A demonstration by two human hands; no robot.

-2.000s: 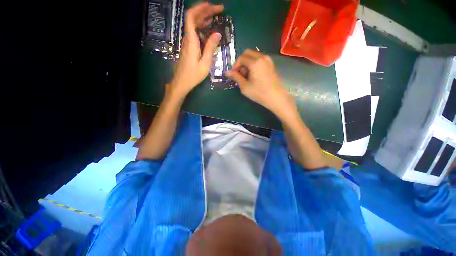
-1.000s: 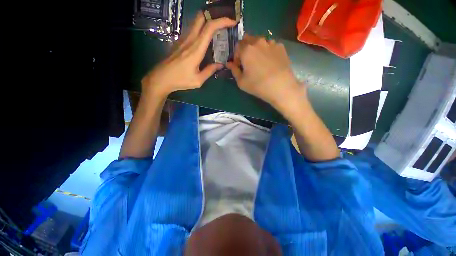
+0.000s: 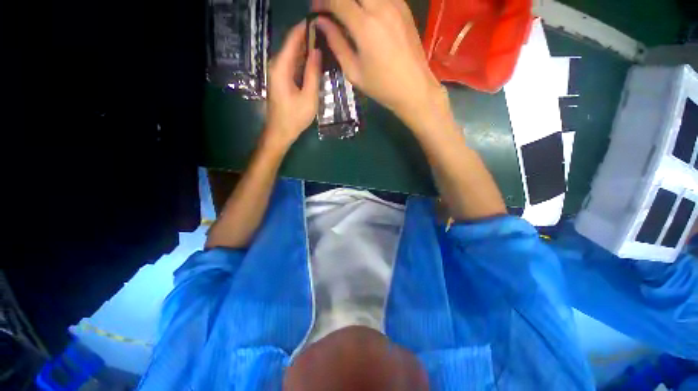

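Note:
A phone assembly (image 3: 337, 107) with shiny metallic parts lies on the green mat, its upper part hidden by my hands. My left hand (image 3: 291, 88) is at its upper left, thumb and fingers pinching a small dark part (image 3: 311, 35) with a pale edge. My right hand (image 3: 383, 57) reaches over the assembly from the right, with fingertips at the same dark part. The part looks raised above the assembly, but its full shape is hidden. Another phone assembly (image 3: 238, 42) lies at the upper left.
A red bin (image 3: 486, 50) with a thin pale strip (image 3: 462, 37) inside stands right of my right hand. White sheets with black rectangles (image 3: 528, 107) lie beyond it. A white box (image 3: 631, 168) is at far right. A large dark panel (image 3: 99, 130) fills the left.
Both hands have moved up, away from the lower end of the phone assembly, which now shows. The dark part is now seen between the fingers. The view has also shifted slightly.

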